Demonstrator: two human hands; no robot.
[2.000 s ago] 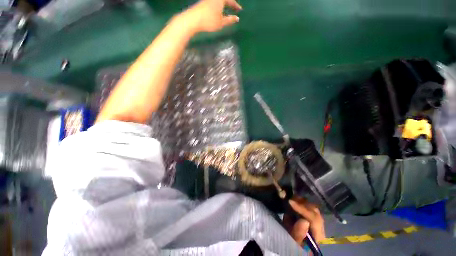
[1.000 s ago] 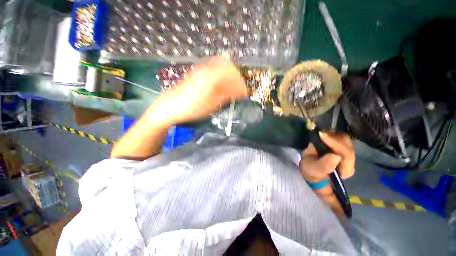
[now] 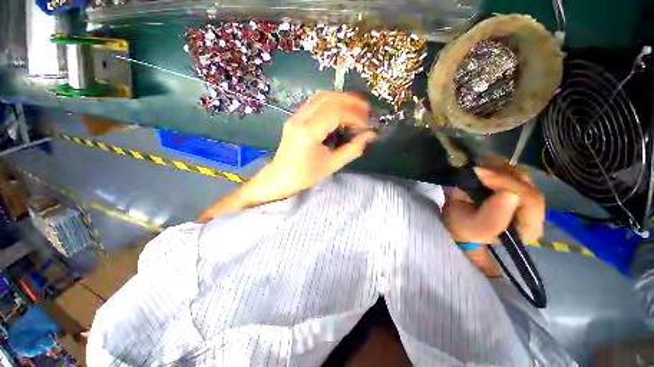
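Note:
My right hand (image 3: 502, 204) holds the black soldering iron (image 3: 523, 269) like a pen; its metal barrel points up and left, its tip just left of the tip cleaner (image 3: 443, 89). My left hand (image 3: 319, 143) is below the gold pile, thumb and index finger close together; whether they pinch a small part is too blurred to tell. The thin solder wire (image 3: 208, 86) runs from the solder reel (image 3: 80, 66) towards my left hand. Small red-purple parts (image 3: 229, 68) and small gold-and-white parts (image 3: 387, 61) lie in piles on the green bench.
The edge of a clear blister tray (image 3: 287, 16) lies behind the piles. A round black wire fan guard (image 3: 595, 136) stands right of the tip cleaner. A blue crate (image 3: 204, 148) and yellow-black floor tape (image 3: 143, 155) are below the bench's front edge.
My left hand first came back from the far side of the bench, then moved slightly right, nearer the iron's tip. The iron's tip has left the metal wool. The view has shifted.

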